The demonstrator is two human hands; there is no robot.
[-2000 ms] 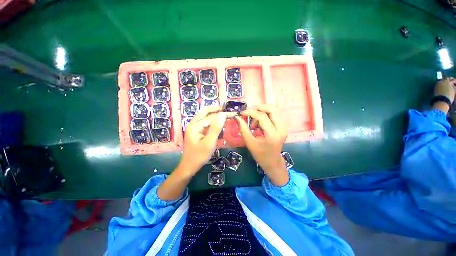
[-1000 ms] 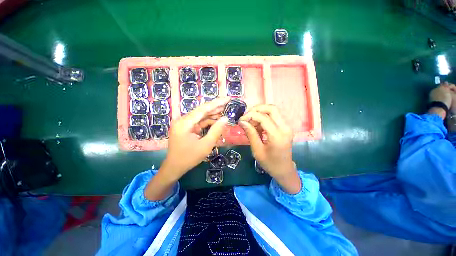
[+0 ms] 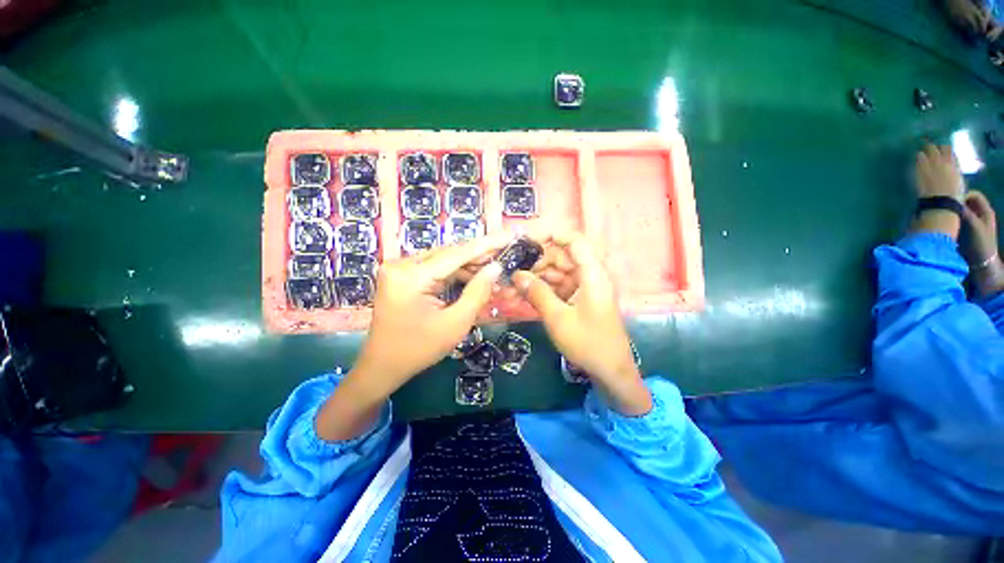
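Note:
A dark square unit with a shiny rim (image 3: 521, 257) is held tilted between both hands, above the third compartment of the pink foam tray (image 3: 484, 139). My left hand (image 3: 424, 308) grips its left side with thumb and forefinger. My right hand (image 3: 584, 302) has its fingertips on the unit's right and near side. The two left compartments hold two columns of units each, partly hidden by my left hand. The third compartment shows two units at its far left; its near part is hidden by my hands. The fourth compartment shows only its pink floor.
Several loose units (image 3: 475, 388) lie at the tray's near edge, some partly under my right wrist. One unit (image 3: 568, 90) lies beyond the tray. A metal bracket (image 3: 165, 168) is at left, a black device (image 3: 66, 363) at lower left. Another person's hands (image 3: 939, 181) are at right.
The held unit has turned and tilted between my fingers, and my right fingers have closed in around it. The loose unit beyond the tray has moved left. The other person's hands have shifted.

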